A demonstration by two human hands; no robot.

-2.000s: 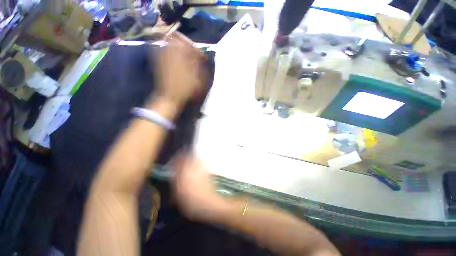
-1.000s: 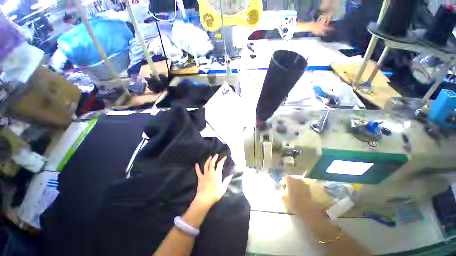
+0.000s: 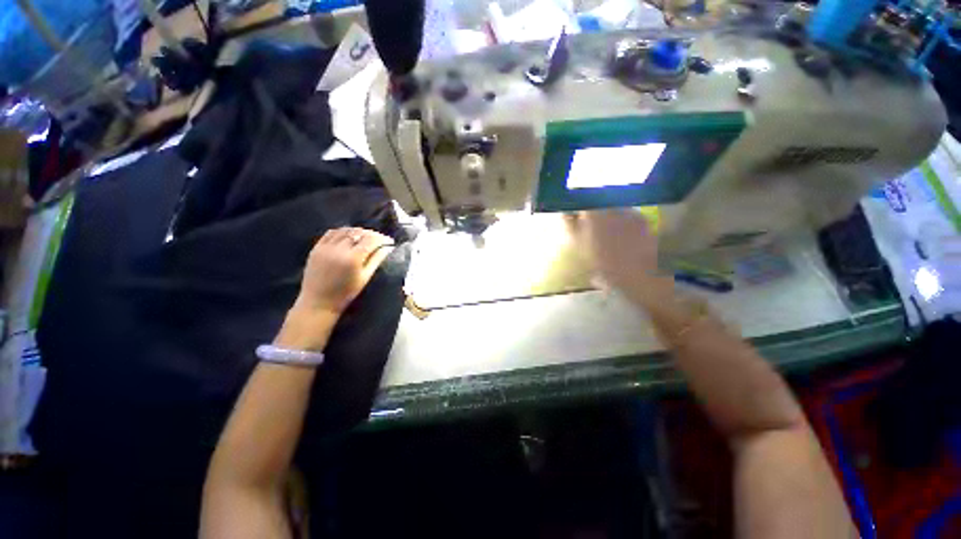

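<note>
Dark cloth (image 3: 137, 305) spreads over the table left of the needle and hangs over its front edge. My left hand (image 3: 342, 265) lies on the cloth's right part, fingers bent and drawn together near its edge; whether it pinches the cloth is unclear. My right hand (image 3: 616, 244) is under the machine's green panel, right of the needle, blurred, with its fingertips partly hidden; I cannot tell if it holds anything. The cream sewing machine (image 3: 801, 158) has a lit white screen (image 3: 614, 165). The presser foot (image 3: 469, 219) is under the bright lamp, right of the cloth.
Blue-handled snips (image 3: 703, 279) lie right of my right hand. A white paper (image 3: 350, 61) is behind the cloth. The table's green front edge (image 3: 506, 381) runs below my wrists. A red basket with a blue rim (image 3: 843, 453) is at the lower right.
The view has turned right and down. My left hand's spread fingers have drawn together near the cloth's edge. My right hand has moved right, away from the needle area.
</note>
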